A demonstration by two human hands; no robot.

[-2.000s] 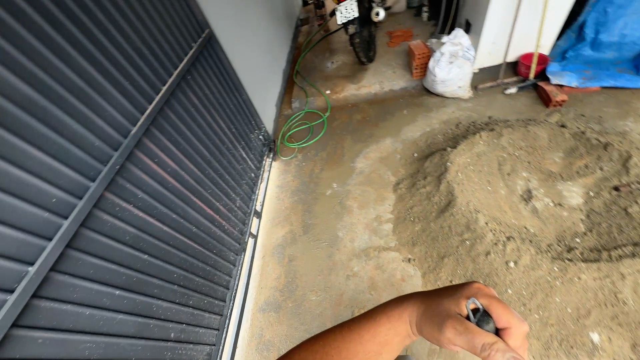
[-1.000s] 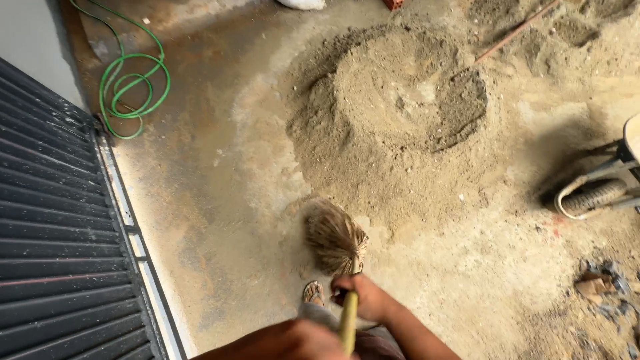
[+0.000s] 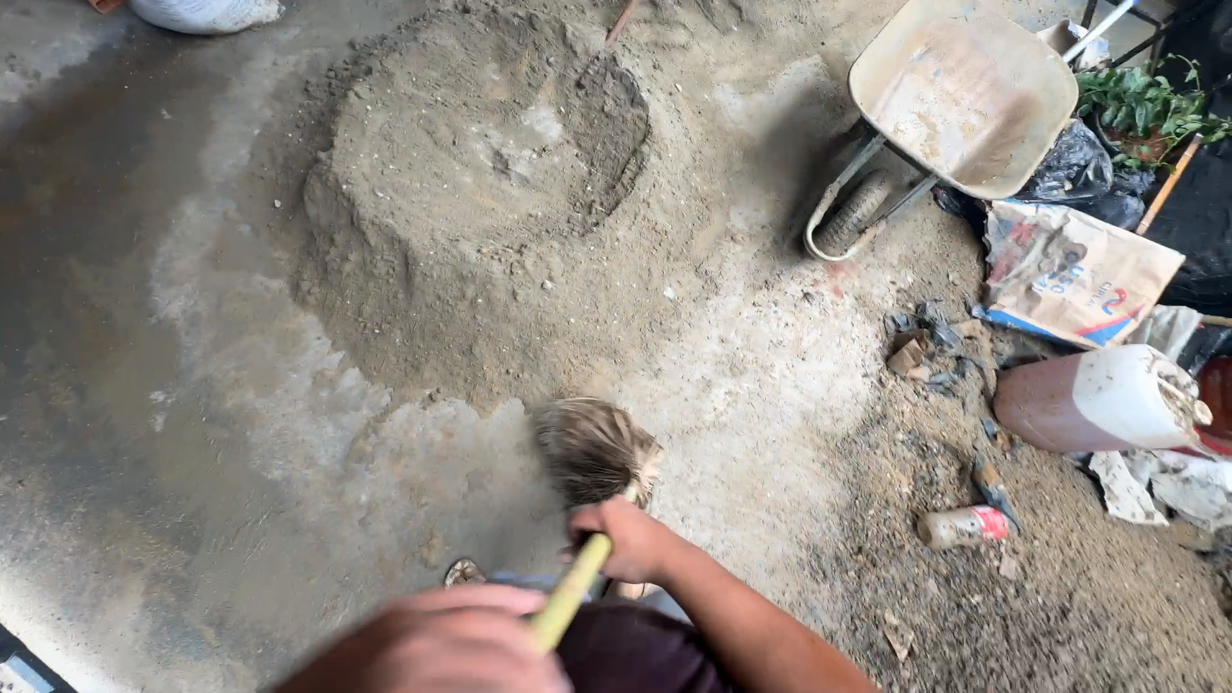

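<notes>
A broom with a yellowish handle (image 3: 576, 587) and brown fibre bristles (image 3: 592, 448) reaches down to the concrete floor. My right hand (image 3: 626, 541) grips the handle low, close to the bristles. Nearer the camera, my left hand (image 3: 462, 640) is closed round the upper part of the handle and is blurred. The bristles rest at the near edge of a ring-shaped mound of grey sandy mix (image 3: 433, 279), which has a shallow hollow in its middle.
A wheelbarrow (image 3: 962, 87) stands at the upper right. Beside it lie a torn paper sack (image 3: 1078, 269), a plastic jug (image 3: 1097, 399), a plastic bottle (image 3: 962, 526) and loose rubble (image 3: 1001, 616). A white sack (image 3: 207, 12) sits at the upper left, and my sandalled foot (image 3: 464, 573) is below.
The view has swung down and right. Two seconds ago one hand showed, holding something dark; both hands are now on the broom. Since one second ago, the bristles have moved right along the mound's near edge.
</notes>
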